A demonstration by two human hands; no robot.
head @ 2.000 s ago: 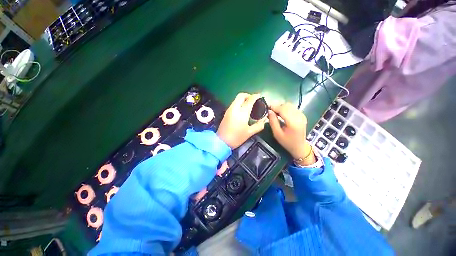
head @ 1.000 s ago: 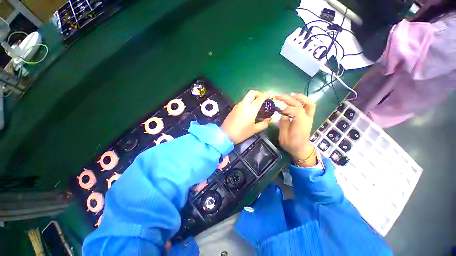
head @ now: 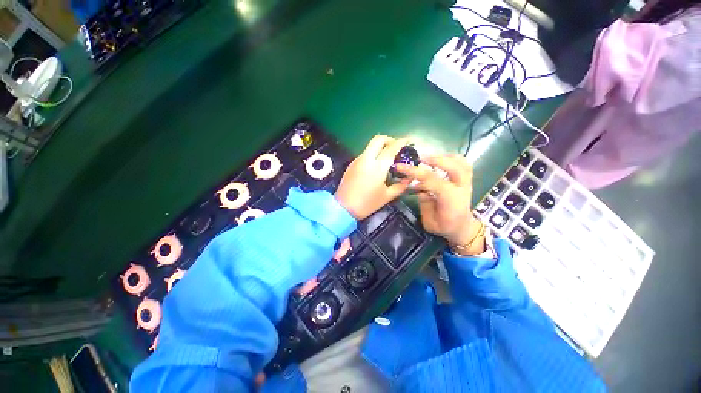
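A round black smartwatch with its glossy face showing a faint lit mark is held above the back right part of the black component tray. My left hand grips it from the left. My right hand has its fingers at the watch's lower right edge; whether it grips the watch is hard to tell. Pink smartwatches lie in the tray pockets left of my sleeve. Two dark round watch units sit in the near pockets. My left sleeve hides the tray's middle.
A white tray with small black pieces stands at the right. A white multi-port charger with cables is at the back right. A person in pink is beyond. A phone and tan sticks lie lower left. Another dark tray is upper left.
The watch's plain dark face now shows a faint lit mark. My right fingers have shifted from its right side to its lower right edge. The view has shifted slightly.
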